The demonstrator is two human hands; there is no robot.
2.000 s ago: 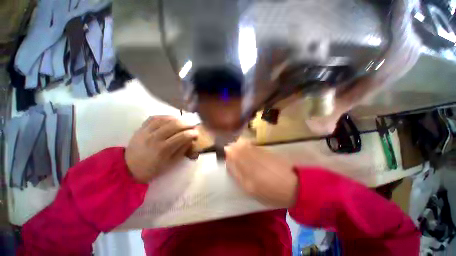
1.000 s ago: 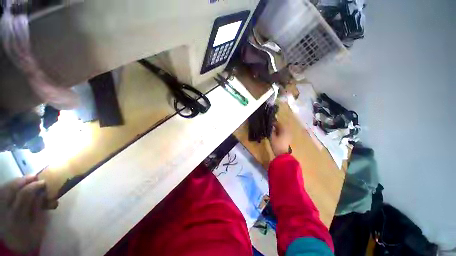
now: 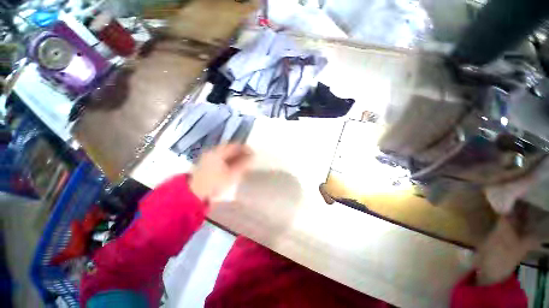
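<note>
Grey strips (image 3: 204, 126) lie fanned in a stack on the white table, left of the machine. My left hand (image 3: 221, 171) is at the near right end of this stack, fingers bent; blur hides whether it grips a strip. My right hand (image 3: 502, 243) is blurred at the far right, by the front edge of the yellow bed plate (image 3: 385, 201). A dark patch shows beside its fingers, but I cannot tell if it is held. The machine head (image 3: 421, 111) is blurred above the bright lamp glow; the needle cannot be made out.
A loose pile of grey strips (image 3: 271, 69) lies behind the stack, with a black scrap (image 3: 331, 102) at its right. A brown side surface (image 3: 144, 96), a purple machine (image 3: 66, 57) and a blue basket (image 3: 60, 216) are at the left.
The view has swung from the right side to the left. My left hand has moved from beside the bed to the grey stack. My right hand has left the dark strips on the right side surface.
</note>
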